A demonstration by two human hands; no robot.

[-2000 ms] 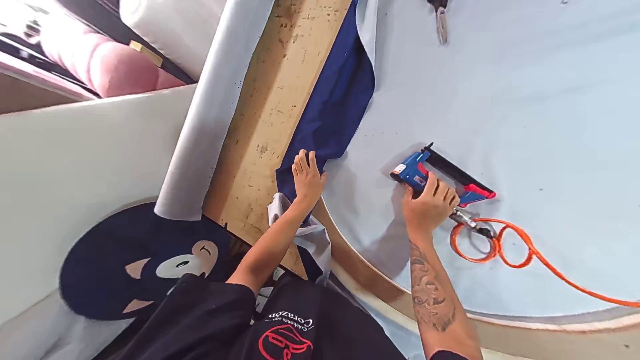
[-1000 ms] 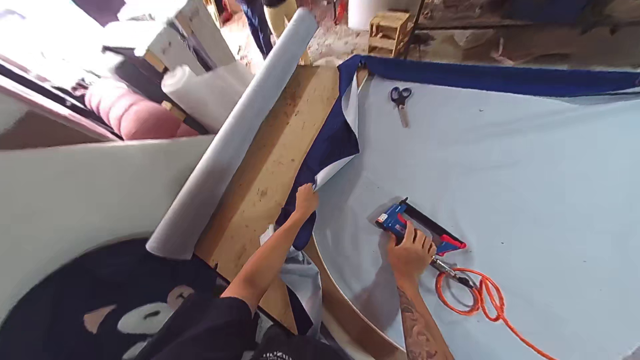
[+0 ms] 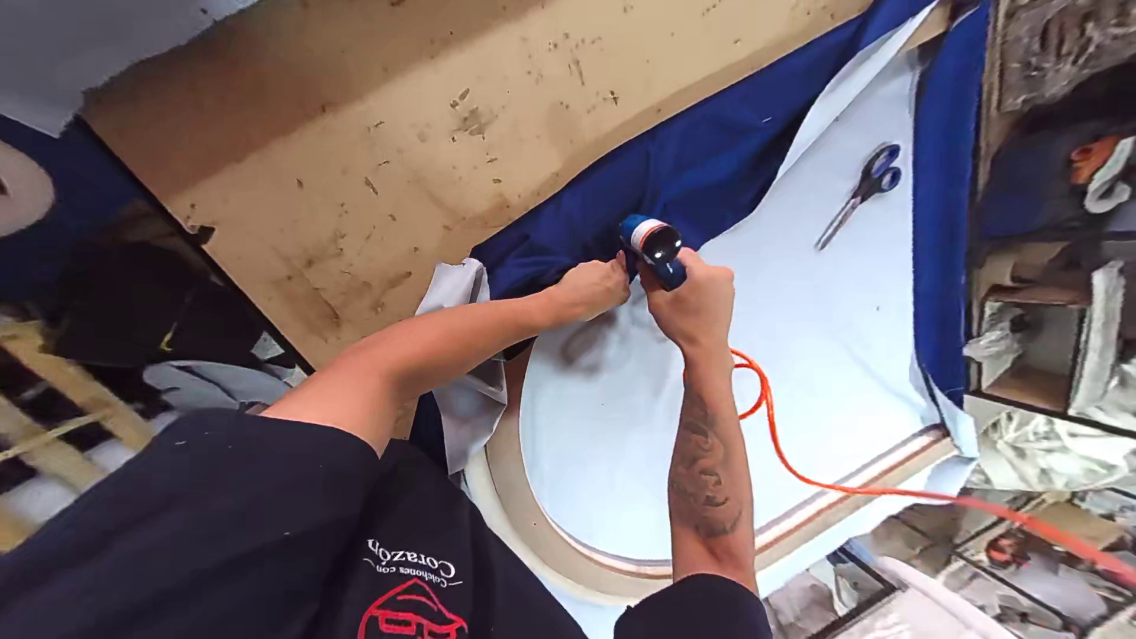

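Note:
My right hand (image 3: 694, 297) grips a blue pneumatic staple gun (image 3: 655, 240), held upright at the edge of the navy blue fabric (image 3: 657, 177). Close beside the tool, my left hand (image 3: 593, 288) pinches the fabric edge between its fingers. The staple gun's nose is hidden behind its body and my hands. Pale light-blue cloth (image 3: 621, 453) lies inside the curved frame (image 3: 510, 461) below my hands. An orange air hose (image 3: 781, 453) runs from behind my right forearm to the right.
Scissors with dark blue handles (image 3: 861, 191) lie on the pale cloth. A bare, stained wooden board (image 3: 373, 160) spans the upper left. A loose flap of whitish cloth (image 3: 470, 399) hangs under my left forearm. Cluttered shelves (image 3: 1034, 337) stand at the right.
The staple gun, earlier lying over the pale cloth under my right hand, is now raised upright at the navy fabric beside my left hand. The view has turned and come closer.

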